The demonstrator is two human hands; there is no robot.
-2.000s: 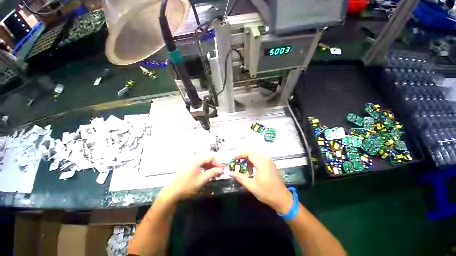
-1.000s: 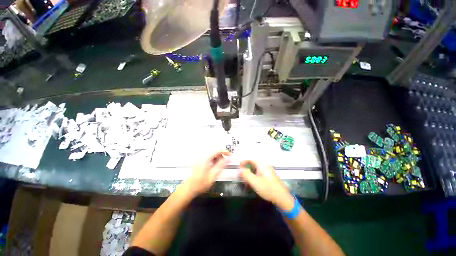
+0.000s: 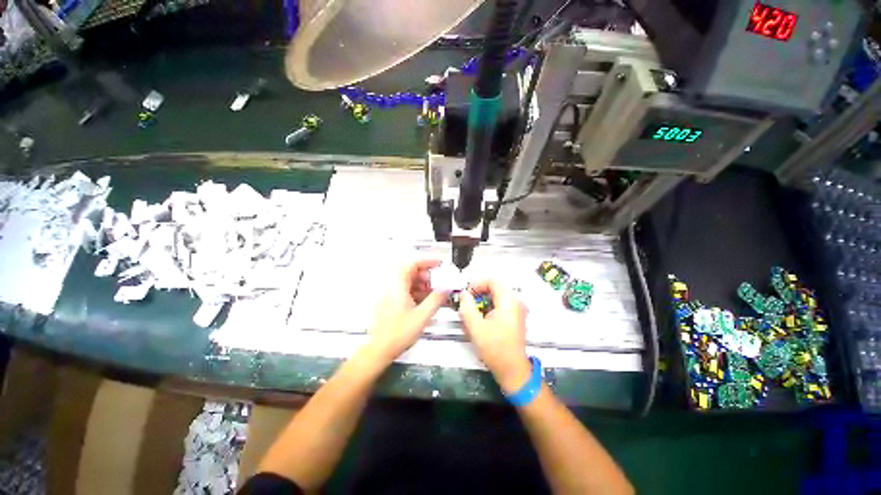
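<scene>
My left hand holds a small white housing part right under the tip of the black soldering iron with its teal band. My right hand is shut on a circuit board with yellow parts, close against the white part. Fingers hide much of both and the fixture beneath. Two loose circuit boards lie on the metal base plate, right of my right hand.
White housing parts are heaped at left. A black tray with many boards is at right. A cream fume hood hangs above. The controller reads 420; the counter reads 5003. An open cardboard box sits below left.
The view has shifted. My hands have moved from the plate's front up to beneath the iron tip and closer together. The board now shows between my right fingers beside the white part.
</scene>
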